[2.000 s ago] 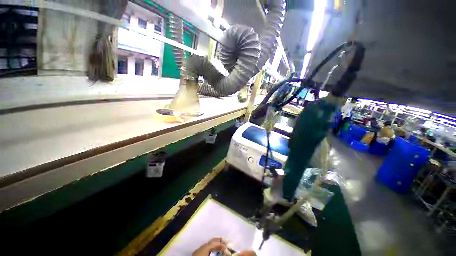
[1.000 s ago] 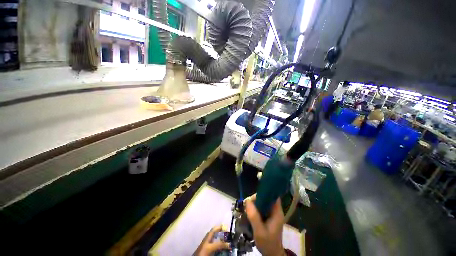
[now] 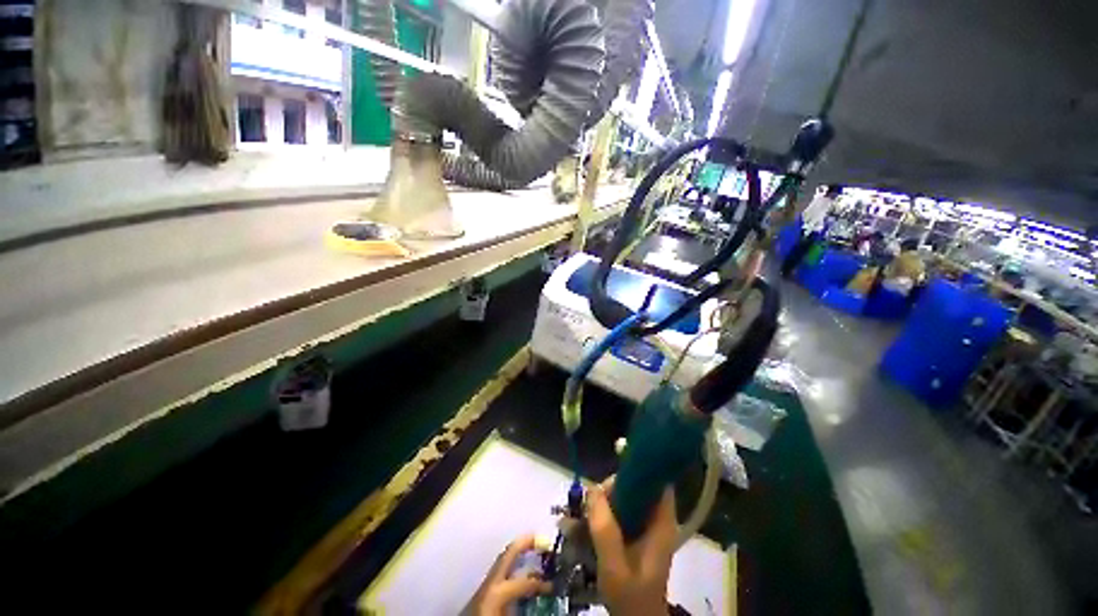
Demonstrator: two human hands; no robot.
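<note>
My right hand [image 3: 632, 556] is closed around the lower part of the dark green power screwdriver [image 3: 659, 451], which leans with its top to the right. Its metal nose [image 3: 578, 551] points down beside my left fingertips. A blue screw feed tube [image 3: 592, 357] runs down to the nose. My left hand [image 3: 508, 580], cut off by the lower edge, holds a small electronic assembly [image 3: 537, 566] in its fingertips under the nose. The assembly is small and partly hidden, so where the bit touches it cannot be told. Both hands are over the white board [image 3: 464, 523].
A white screw feeder [image 3: 572, 331] stands behind the driver, with clear plastic bags [image 3: 753, 415] at its right. Black hose loops [image 3: 626, 217] hang above. At left are a pale ledge [image 3: 145, 301], a grey duct [image 3: 548, 108], a yellow ring [image 3: 365, 241] and small white boxes [image 3: 303, 403]. Blue bins [image 3: 945, 341] stand at right.
My right hand has come in and taken hold of the screwdriver, which was hanging free. The driver is lower, its nose now at my left hand. The view has shifted slightly.
</note>
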